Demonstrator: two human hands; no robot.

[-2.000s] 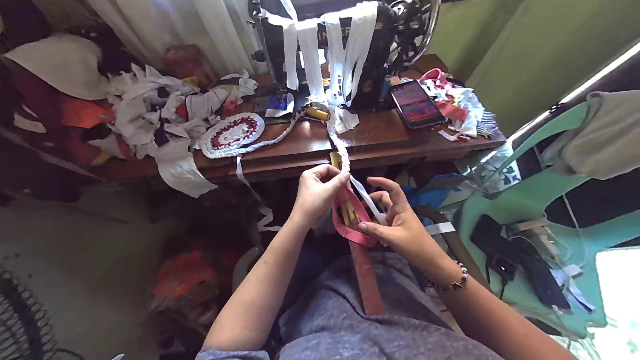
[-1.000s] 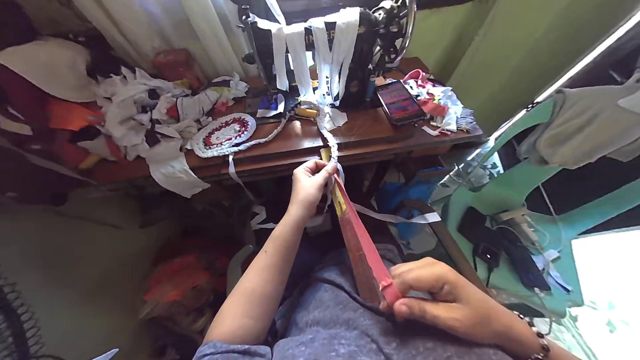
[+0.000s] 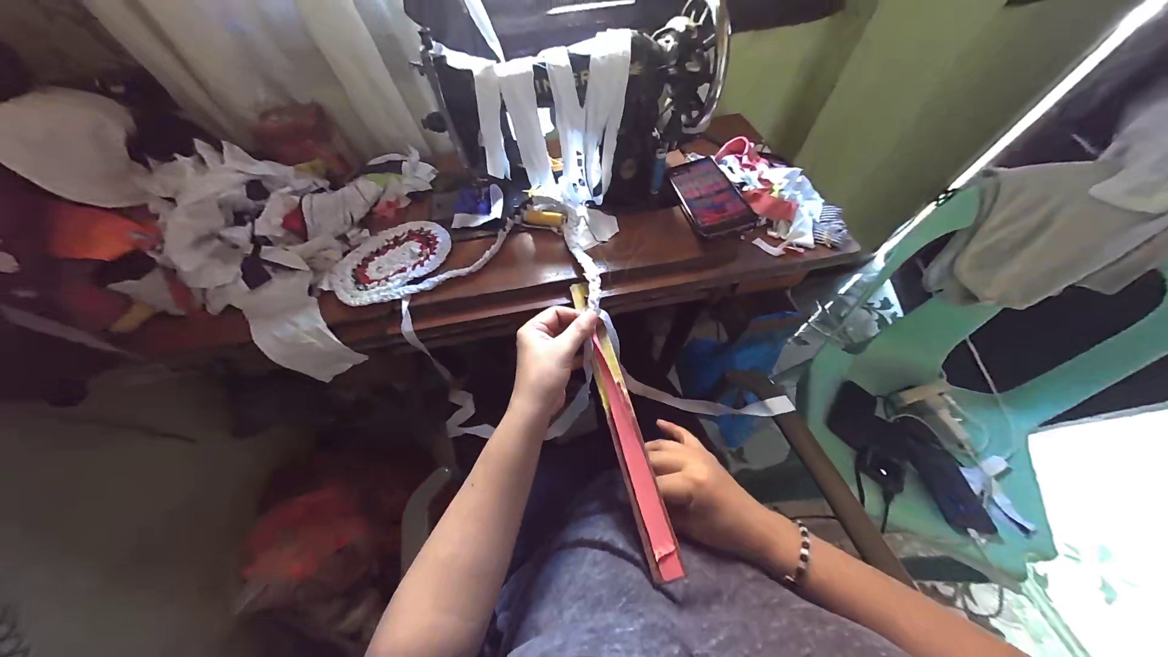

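Note:
My left hand (image 3: 555, 351) pinches the lower end of a white fabric braid (image 3: 586, 265), together with the top of a pink fabric strip (image 3: 636, 456). The pink strip lies along a long narrow brown piece that slants down to my lap. My right hand (image 3: 686, 479) is beside that strip, fingers slightly curled and apart; its fingertips are partly hidden behind the strip. Loose white strips (image 3: 703, 401) trail from the braid to both sides. On the table, the braid leads to an oval coiled piece of white and red braid (image 3: 392, 262).
A black sewing machine (image 3: 639, 137) hung with white fabric strips stands on the wooden table (image 3: 474, 301). Scrap fabric (image 3: 219, 210) is heaped at left. A smartphone (image 3: 712, 196) and more scraps (image 3: 785, 205) lie at right. A green plastic chair (image 3: 1022, 383) holds cloth and cables.
The pink strip, looped near my hands two seconds ago, now lies stretched downward. My right hand first moved down to its lower end, then let it go and came back up beside it.

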